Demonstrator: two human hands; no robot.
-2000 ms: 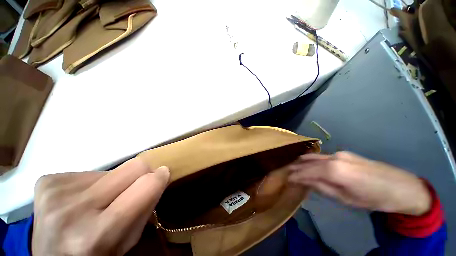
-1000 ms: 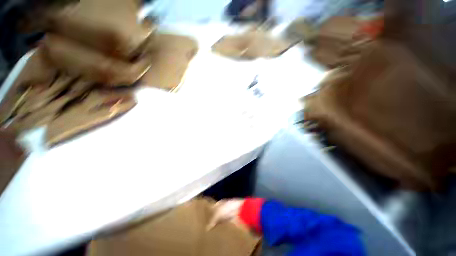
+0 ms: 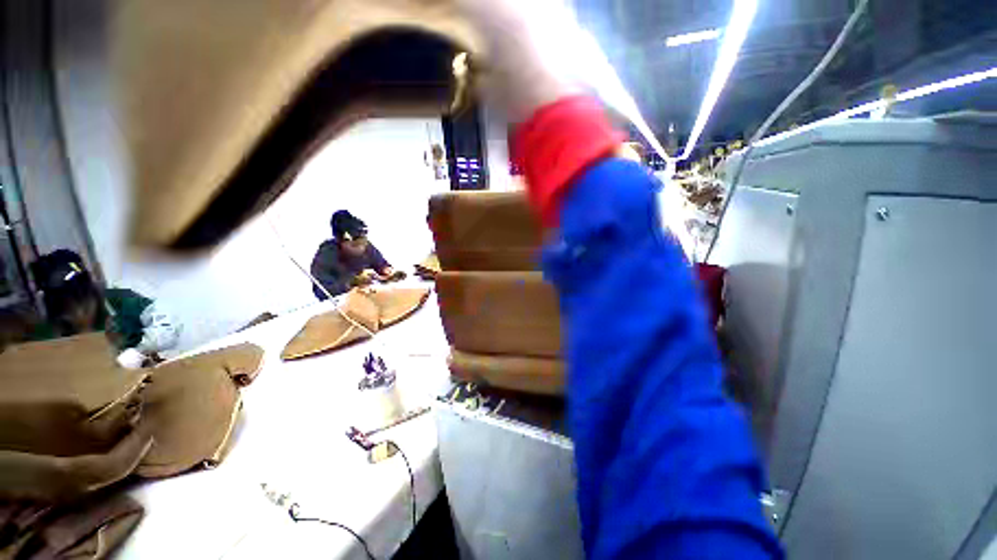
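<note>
A tan-brown bag (image 3: 230, 98) is raised high in the upper left, close to the camera, cut off by the top edge and blurred. Its dark opening faces down, and a small gold piece shows at its right end. My right hand (image 3: 512, 49) grips that right end; it is washed out by light and partly cut off at the top. My left hand is not in view.
Brown bags (image 3: 180, 410) are heaped on the white bench (image 3: 295, 438) at left. A tool cup (image 3: 379, 403) and corded tools lie mid-bench. Stacked brown bags (image 3: 497, 317) stand on a grey cabinet (image 3: 508, 459). Two people sit across the bench. Grey cabinets (image 3: 907, 328) are at right.
The view has swung up from the lap and bench to the room. The bag has risen from the lap to the upper left in my right hand. My left hand has left the picture.
</note>
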